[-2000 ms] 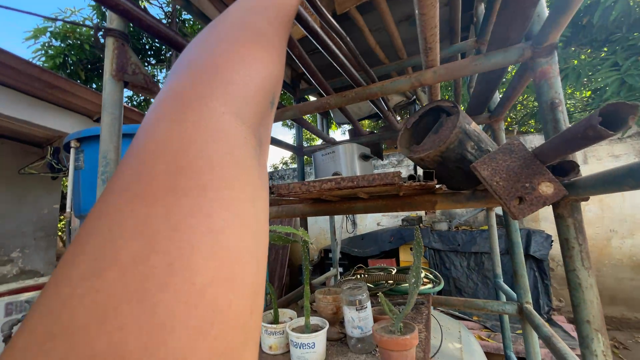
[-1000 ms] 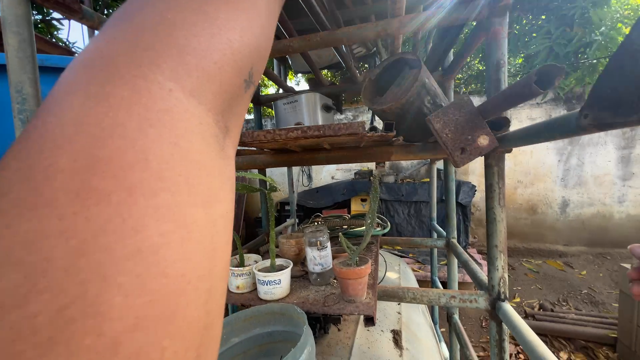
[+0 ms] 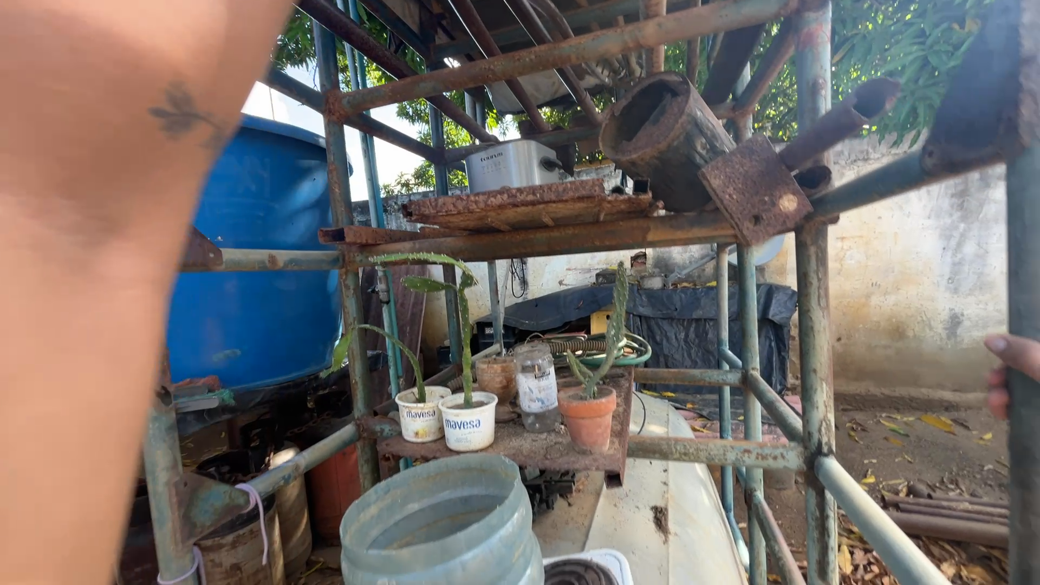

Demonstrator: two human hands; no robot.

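Observation:
My raised left forearm, with a small tattoo, fills the left side of the view; its hand is out of frame above, so what it holds is hidden. At the far right edge, my right hand (image 3: 1011,361) is around an upright metal post (image 3: 1025,471), the thumb across its front and fingertips showing beyond its left side. Past the arm stands a rusty pipe frame (image 3: 569,240). Its lower shelf (image 3: 520,451) bears cacti in two white tubs (image 3: 469,422) and a clay pot (image 3: 587,418), beside a glass jar (image 3: 537,390).
A metal appliance (image 3: 508,166) sits on the upper rusty shelf, left of a wide rusty pipe (image 3: 662,134) and a steel plate (image 3: 756,191). A blue tank (image 3: 252,317) stands left, a cloudy plastic container (image 3: 443,528) low in front. Pipes (image 3: 951,528) lie on the ground at right.
The left forearm has shifted toward the left edge, uncovering the blue tank and more of the frame. The view has turned and dropped somewhat. More of the right hand shows beside the post.

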